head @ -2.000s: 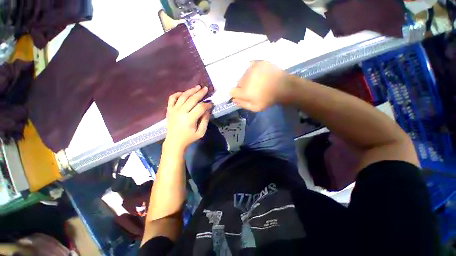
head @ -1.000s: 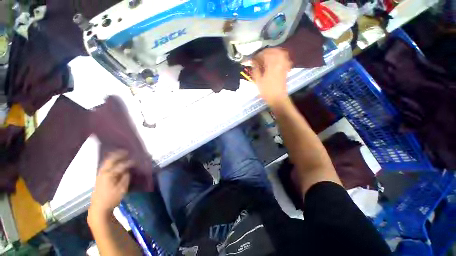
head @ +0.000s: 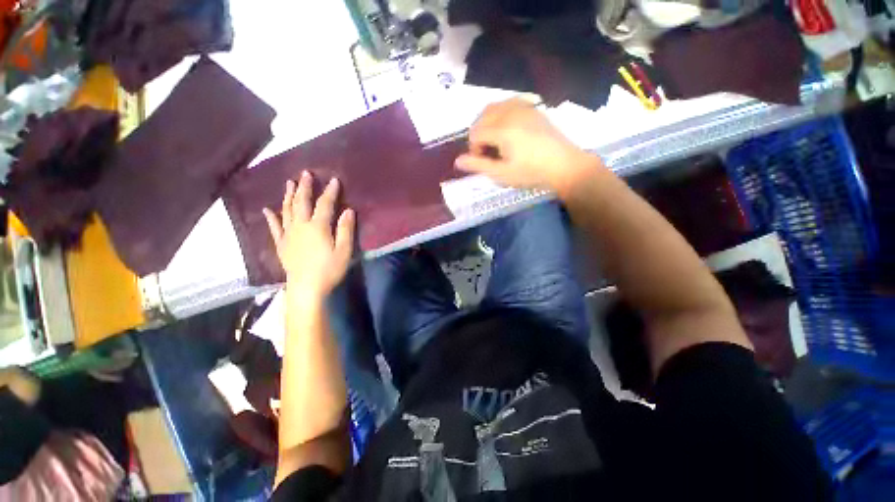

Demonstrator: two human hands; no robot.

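A flat maroon panel (head: 378, 181) lies on the white machine table, its right edge beside my right hand. My left hand (head: 312, 235) lies on the panel's front part with fingers spread, holding nothing. My right hand (head: 515, 147) is closed on the end of a narrow dark strip (head: 447, 155), which reaches left to the panel's right edge. The fingers hide part of the strip. The presser foot area (head: 422, 61) shows behind the panel; the needle is too blurred to tell.
A dark pile (head: 545, 64) lies right of the foot, with yellow-and-red snips (head: 641, 86) and a maroon pile (head: 731, 64) further right. A waiting panel (head: 182, 172) and crumpled heaps (head: 64, 176) lie left. A blue basket (head: 810, 235) stands below right.
The view has shifted, and the machine head is mostly out of it. The panel, lifted a second ago, lies flat. My right hand has left the dark pile and snips and holds a strip.
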